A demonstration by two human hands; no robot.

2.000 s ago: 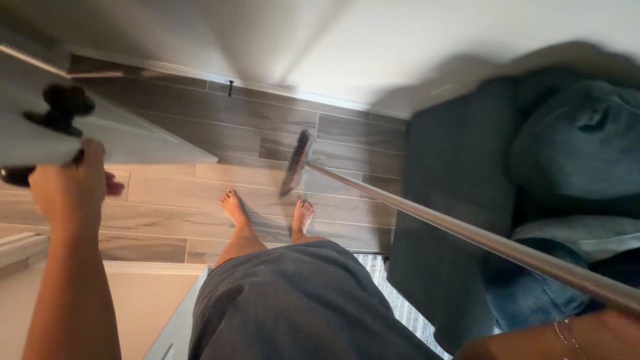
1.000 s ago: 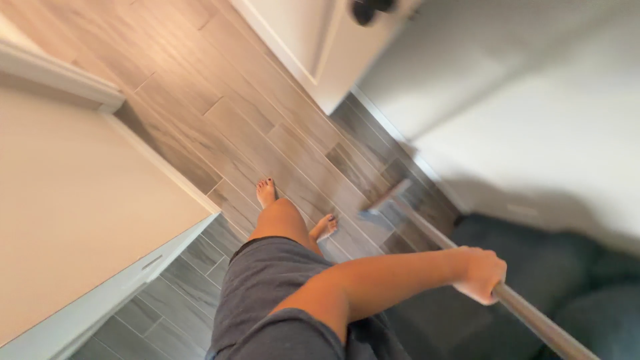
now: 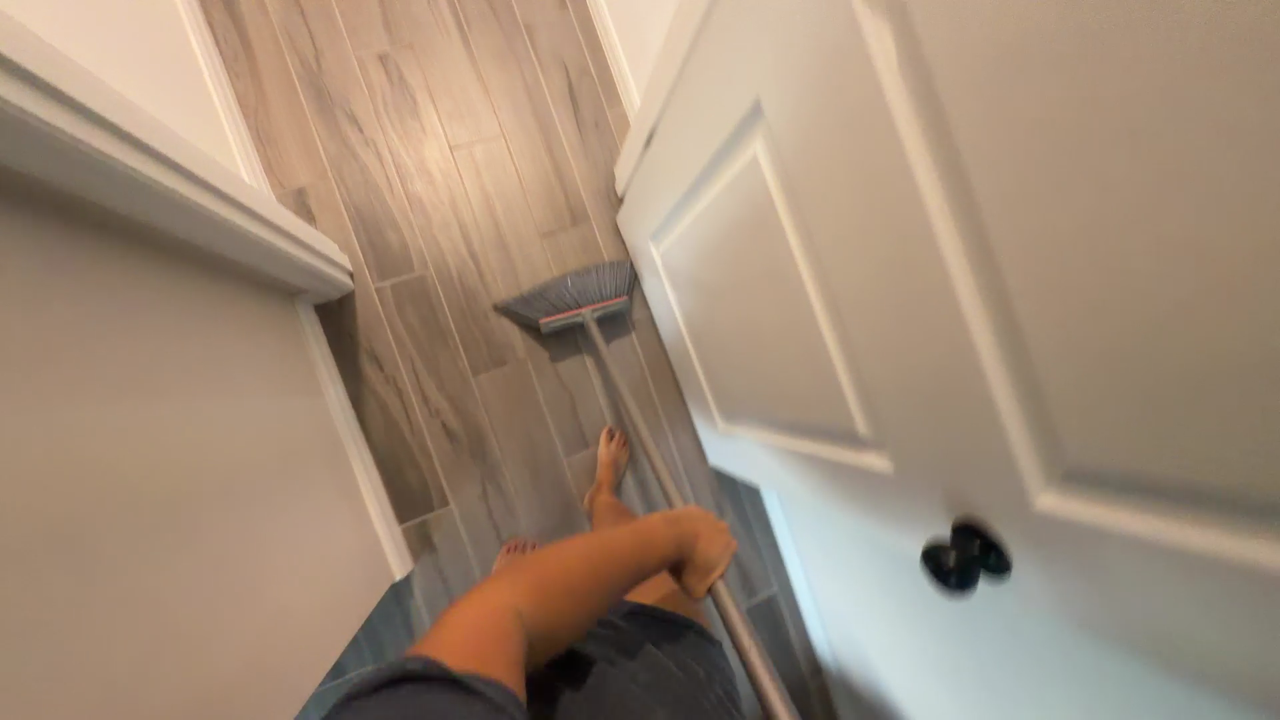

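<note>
My left hand (image 3: 705, 550) is closed around the metal handle of a broom (image 3: 640, 415), my arm reaching across my body. Its angled head with grey bristles (image 3: 575, 290) rests on the wood-look floor beyond my bare feet. The right end of the bristles lies at the lower edge of a white panelled door (image 3: 770, 300); whether they touch is unclear. The handle runs down past my legs to the bottom edge of the view. My right hand is out of view.
The white door with a black knob (image 3: 965, 556) fills the right side. A wall with a white baseboard (image 3: 355, 440) and door trim (image 3: 180, 165) stands on the left. Between them the plank-patterned floor (image 3: 430, 130) runs up the view.
My left hand was on the door knob two seconds ago; it now grips the broom. My right hand, earlier on the handle, has left the view. The view has swung toward the doorway.
</note>
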